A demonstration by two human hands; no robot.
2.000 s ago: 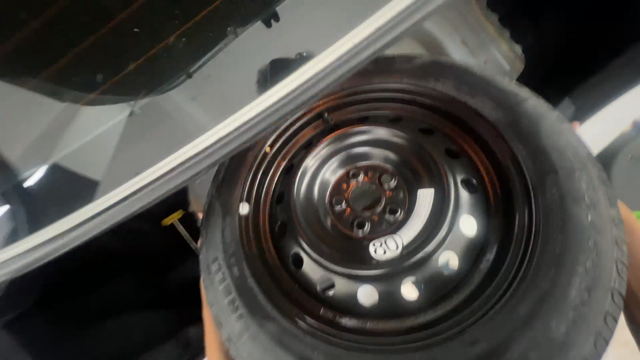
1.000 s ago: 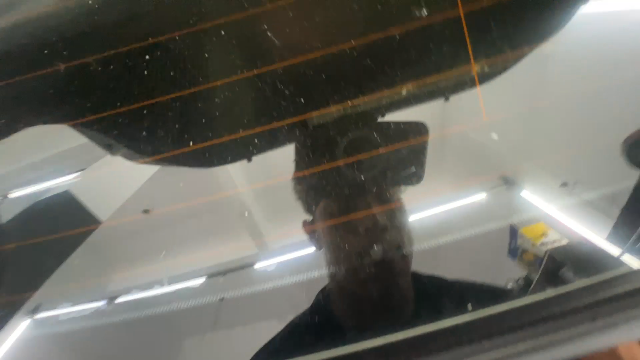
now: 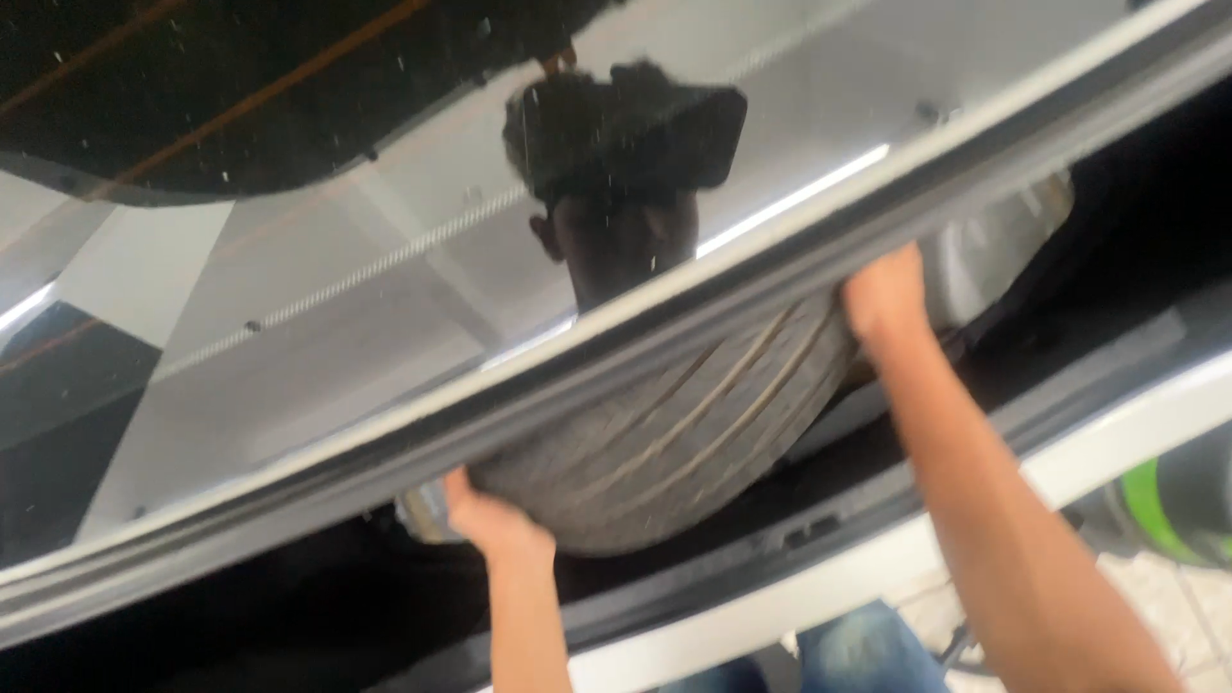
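A spare wheel's tyre, its grooved tread facing me, stands tilted in a car's boot, partly covered by the edge of the rear window. On the tyre's left side lies my left hand, gripping it; the fingertips are hidden. My right hand grips the tyre's upper right side, its fingers out of sight behind the window edge. The wheel's rim does not show from here.
The car's rear window, with reflections in it, slants across the upper left. Below the tyre runs the white rear sill of the boot opening. A grey and green object is at the right, over a tiled floor.
Two seconds ago the wheel's black steel rim faced me; now its tread does, lower inside the boot. The view has swung across the window and back.
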